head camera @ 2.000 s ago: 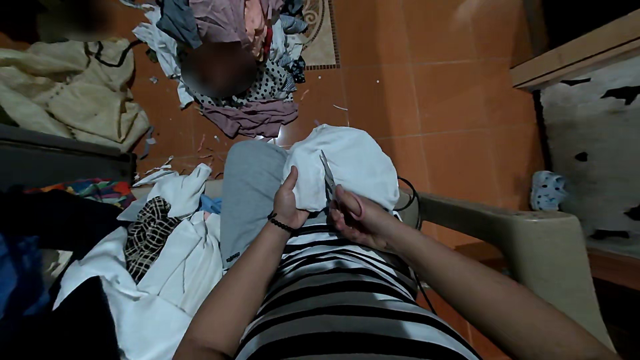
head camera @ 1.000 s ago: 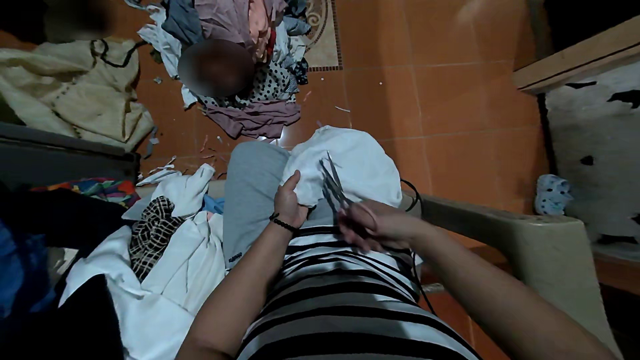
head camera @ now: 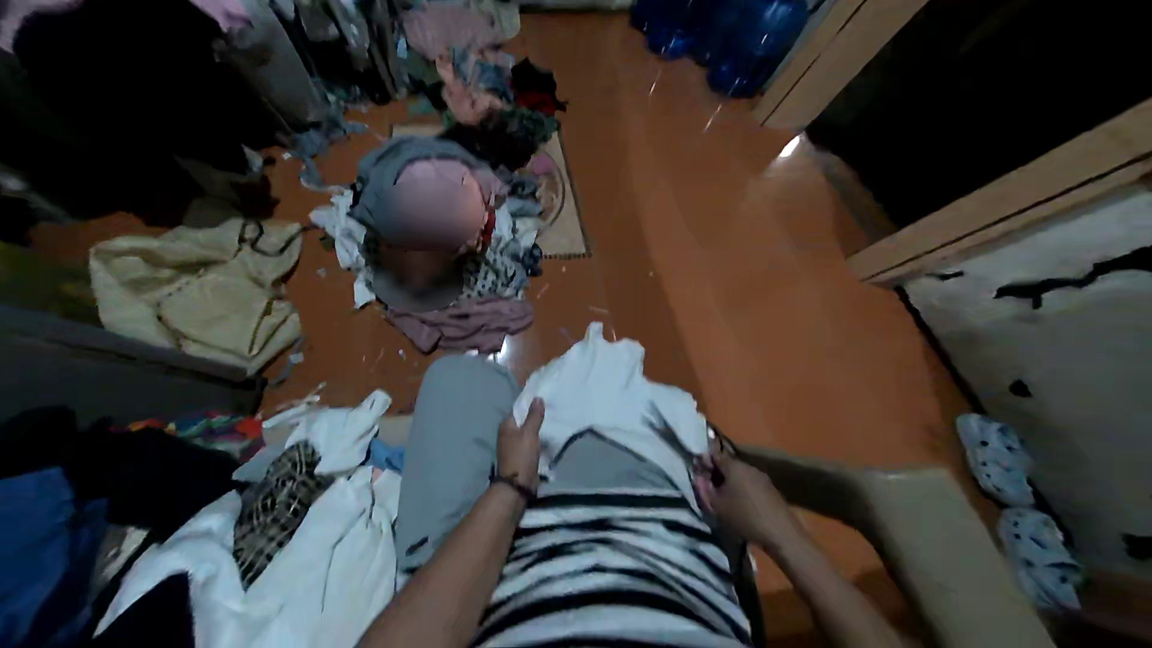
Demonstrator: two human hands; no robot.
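A white cloth [head camera: 598, 382] with an uneven edge lies across my lap, over grey trousers [head camera: 463, 432]. My left hand [head camera: 520, 443] grips its left side, thumb on top, a dark bracelet at the wrist. At the right side of the cloth, my right hand [head camera: 724, 486] holds a pair of scissors [head camera: 670, 435] by the handles. The blades point up and left over the cloth and are blurred; whether they touch it I cannot tell.
White cloths [head camera: 333, 549] and a blue one [head camera: 45, 540] lie at my left. Ahead are a pale yellow sack [head camera: 202, 292] and heaped fabric [head camera: 468, 324] with a person by it. A chair armrest [head camera: 927, 513] and clogs [head camera: 994, 459] are at right.
My right hand with the scissors has moved right, to the cloth's right side. The white cloth is spread wider, its edge now uneven. The view has tilted up, showing more floor.
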